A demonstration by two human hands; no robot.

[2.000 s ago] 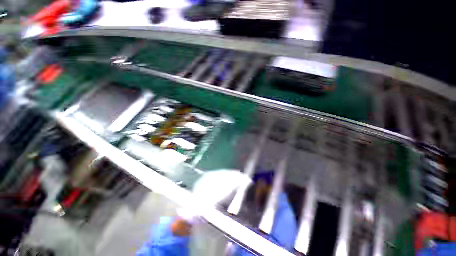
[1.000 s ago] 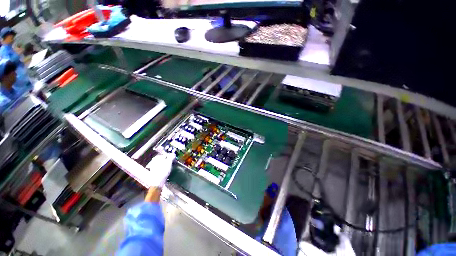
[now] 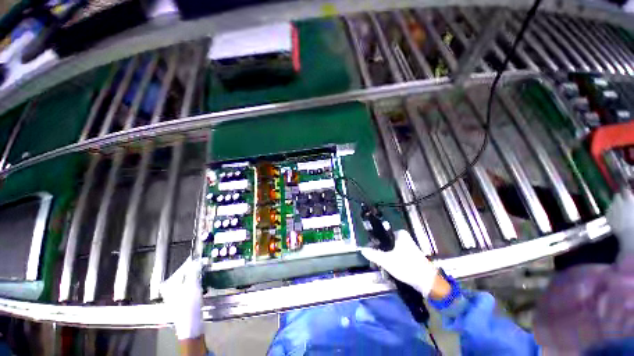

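Note:
A green power board (image 3: 278, 208) with amber-brown transformers, white bars and small capacitors lies in its thin metal chassis tray on the green pallet (image 3: 292, 128) in front of me. My left hand (image 3: 184, 295), in a white glove, is at the board's near left corner, at the rail; its fingers are blurred. My right hand (image 3: 407, 263), also in a white glove, is closed around the black electric screwdriver (image 3: 379, 229) just right of the board's near right corner. The screwdriver is tilted, and a black cable runs near its upper end.
Metal rollers (image 3: 128, 222) lie on both sides of the pallet. A closed silver-white unit (image 3: 252, 52) with a red edge stands on the far conveyor. A flat dark panel (image 3: 21, 236) is at left. The black cable (image 3: 490, 104) loops at right. A person in pinkish clothing (image 3: 577, 306) is at lower right.
The view has swung right, so the board now lies straight ahead. My right hand now clearly shows holding the screwdriver beside the board. My left hand remains at the board's near left corner.

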